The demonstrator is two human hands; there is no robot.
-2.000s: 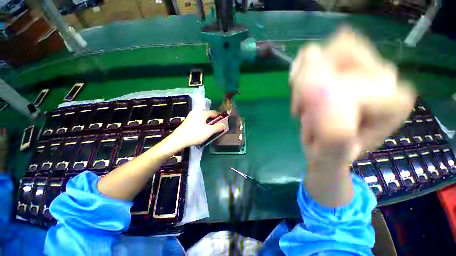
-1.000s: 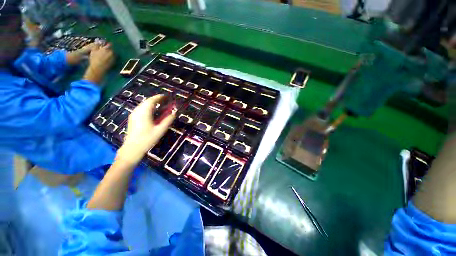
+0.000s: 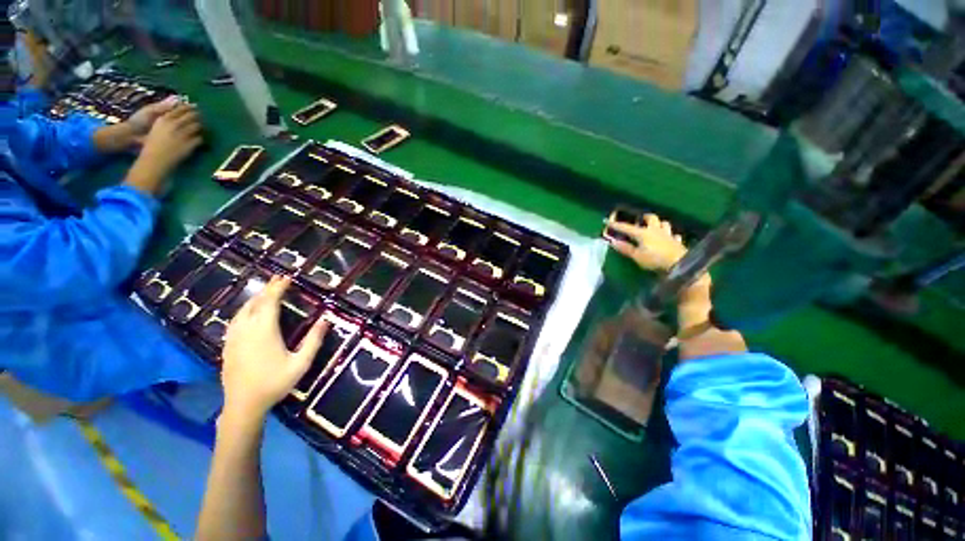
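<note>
The left tray [image 3: 559,285], a dark-red and black tray of phone units in rows, lies in front of me on a white sheet. My left hand [image 3: 265,343] is over its front-left part, thumb and fingers apart, with nothing seen held. My right hand [image 3: 651,245] reaches past the press to a gold-edged phone unit [image 3: 626,218] on the green bench. Its fingers touch and partly cover the unit, so the grip is unclear. The press fixture [image 3: 635,370] sits on a clear plate with no phone unit seen on it.
The green press head [image 3: 804,238] stands at right, blurred. Tweezers [image 3: 603,476] lie before the fixture. Loose phone units [image 3: 385,138] lie behind the left tray. The right tray [image 3: 878,454] is at lower right. Another worker's hands [image 3: 164,132] are at upper left; cartons [image 3: 640,42] stand behind.
My left hand has left the press for the left tray, and the small dark-red piece at its fingers no longer shows. My right hand has moved from the lever side to the loose unit.
</note>
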